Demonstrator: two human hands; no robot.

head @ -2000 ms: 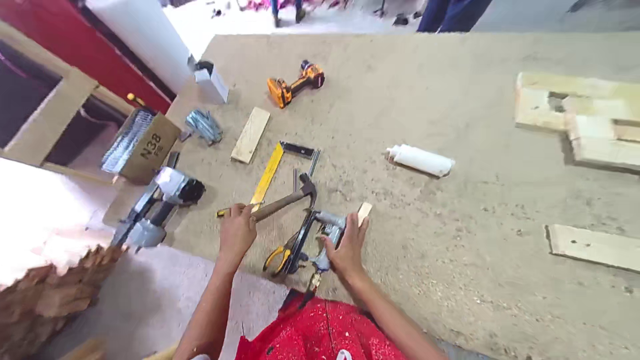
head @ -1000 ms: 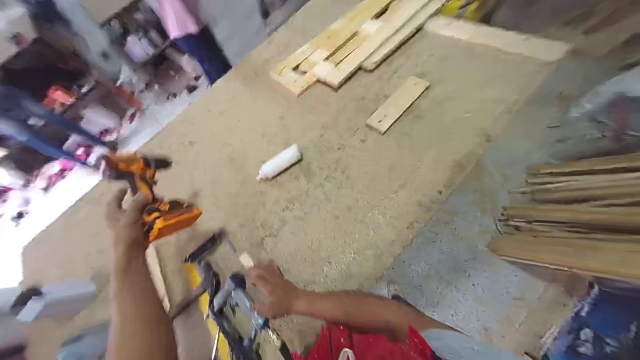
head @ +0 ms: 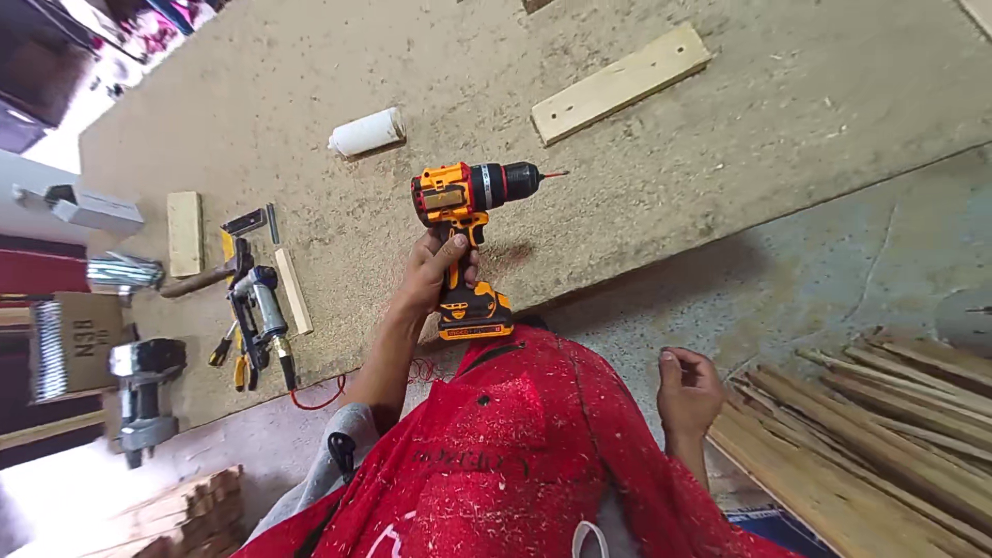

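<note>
My left hand (head: 435, 271) grips the handle of an orange and black cordless drill (head: 465, 190) above the table's near edge, its thin bit pointing right. My right hand (head: 688, 387) hangs beside the red apron (head: 504, 434), fingers loosely curled and holding nothing visible. Beyond the drill lie a white plastic bottle (head: 367, 132) and a wooden board (head: 621, 84) with small holes. Left of it are a pneumatic nailer (head: 267, 306) with a red hose, a hammer (head: 203, 279), pliers (head: 246, 372), a square (head: 246, 222) and a narrow wood strip (head: 294, 291).
On the table's left stand a second nail gun (head: 145, 391), a cardboard box (head: 87, 341), strips of nails (head: 124, 271), a short wood block (head: 184, 234) and a small white box (head: 99, 212). Stacked wooden slats (head: 868, 449) fill the lower right; wood pieces (head: 174, 519) are piled lower left.
The drill, lying on the table two seconds ago, is in my left hand, which has let go of the hammer. My right hand has left the pneumatic nailer and moved off the table. The view has turned.
</note>
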